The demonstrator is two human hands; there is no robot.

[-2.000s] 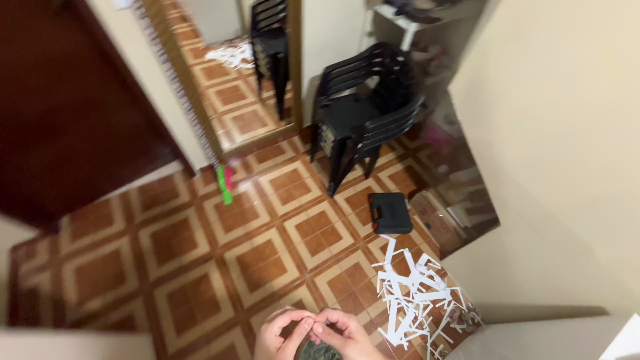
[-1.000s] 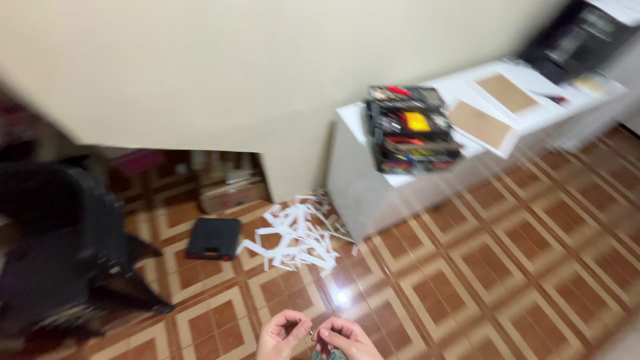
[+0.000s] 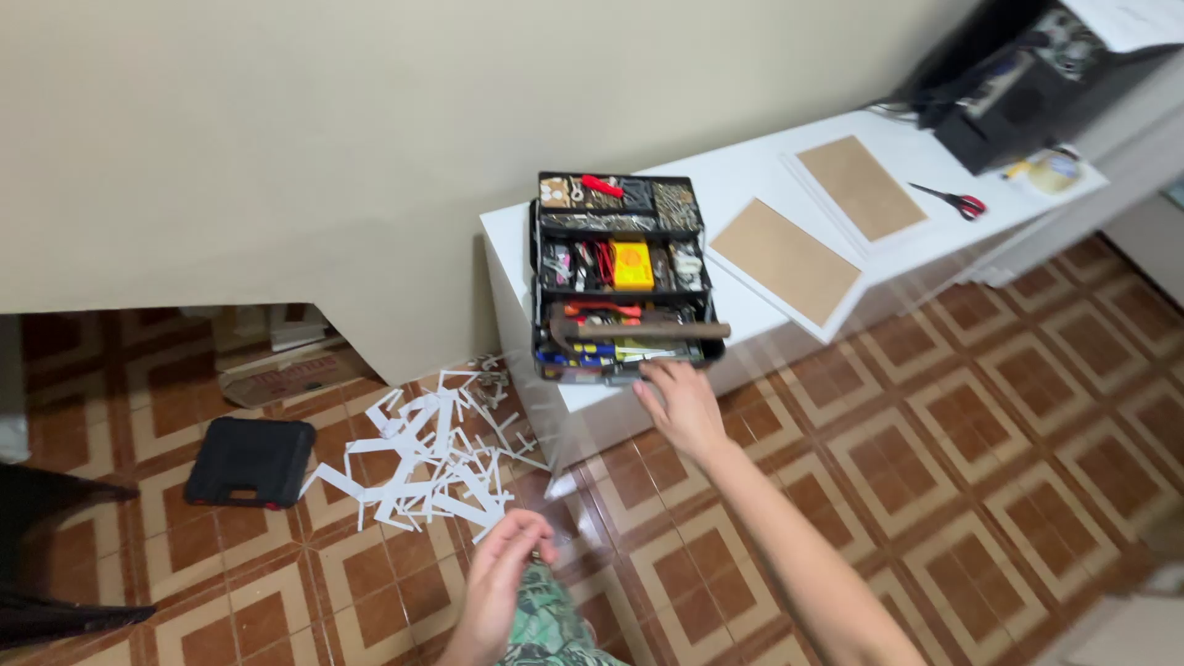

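Observation:
My right hand (image 3: 683, 407) reaches to the front edge of an open black cantilever toolbox (image 3: 618, 298), its fingertips at the lower tray; whether they touch anything is unclear. A hammer with a wooden handle (image 3: 647, 330) lies across that tray, above other tools. A yellow multimeter (image 3: 633, 265) sits in the middle tray, with a red-handled tool (image 3: 602, 186) and small hardware in the top one. My left hand (image 3: 507, 569) is low in the view, fingers curled around a small thing at the fingertips that I cannot make out.
The toolbox stands on a white cabinet (image 3: 749, 176) with two brown-faced panels (image 3: 786, 262), (image 3: 862, 189), scissors (image 3: 962, 203) and a tape roll (image 3: 1053, 172). White strips (image 3: 435, 458) litter the tiled floor beside a black plastic case (image 3: 250, 462). Black chair legs (image 3: 65, 490) are at left.
My hands were together low in the view; now my right hand has moved away to the toolbox, and my left stays low. The view has swung right, to the cabinet.

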